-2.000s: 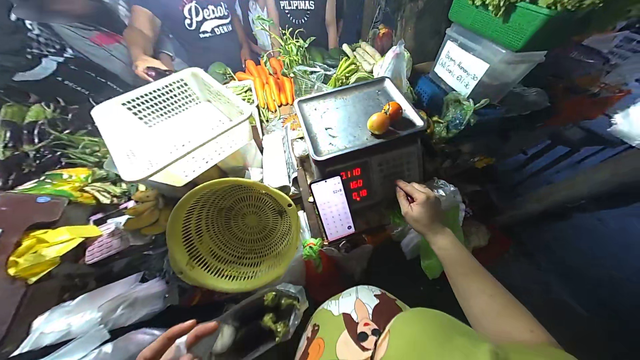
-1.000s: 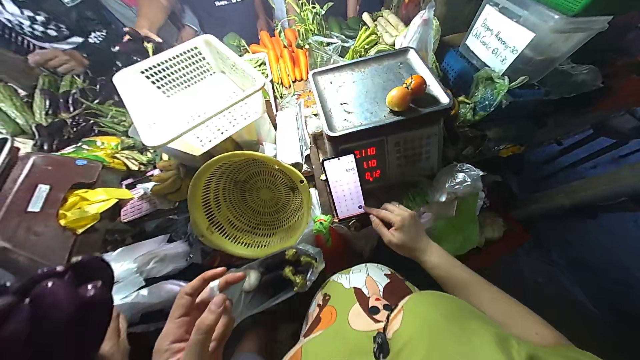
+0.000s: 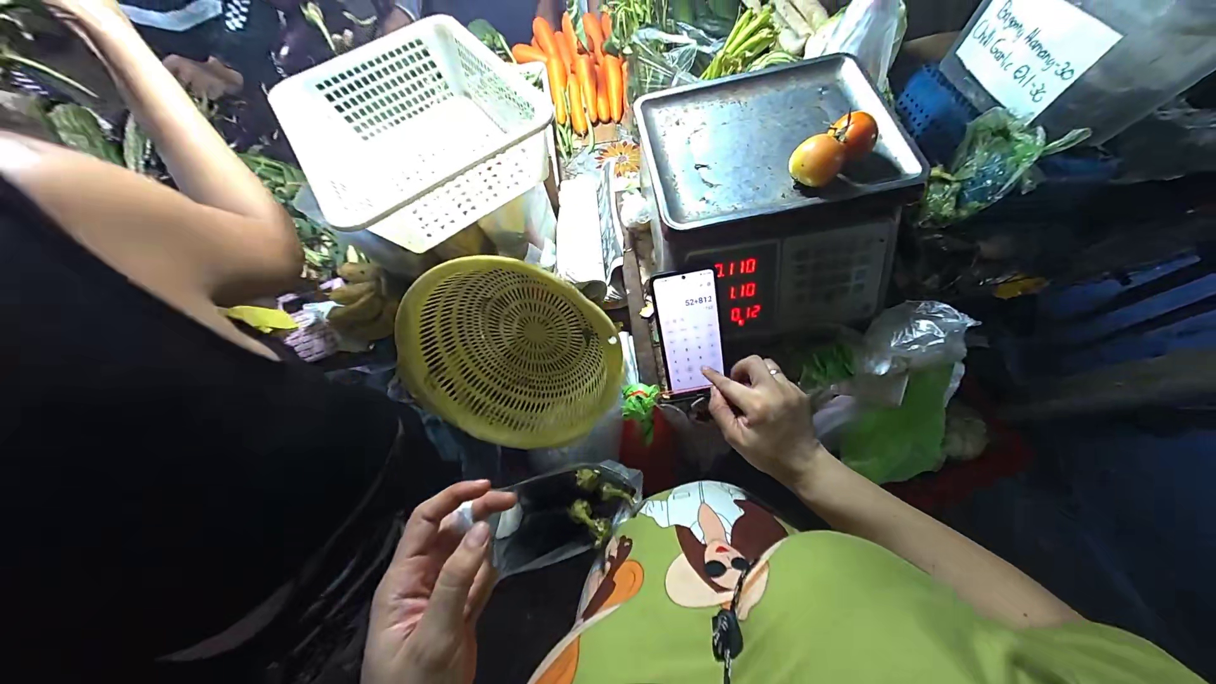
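My right hand [image 3: 760, 413] has a finger on the screen of a smartphone [image 3: 689, 332] showing a calculator. The phone leans upright against the front of a digital scale [image 3: 826, 266] with lit red digits. On the scale's metal tray [image 3: 722, 142] lie two tomatoes [image 3: 817, 160]. My left hand [image 3: 437, 579] is raised at the lower middle, its fingers curled and apart, in front of a clear plastic bag [image 3: 541, 551] holding dark vegetables with green stems. Whether its fingertips pinch the bag is unclear. A yellow round plastic basket [image 3: 513, 351] tilts just beyond it.
A white plastic basket [image 3: 418, 142] stands at the back left, carrots [image 3: 579, 76] beside it. Bananas [image 3: 359, 299] lie below it. A person in black [image 3: 190, 456] fills the left side. Right of the scale are a green bag [image 3: 898, 427] and a clear container [image 3: 1092, 66] with a handwritten sign.
My right hand has moved from the scale's keypad to the phone. A person in black has come in at the left, where dark eggplants showed a second ago.
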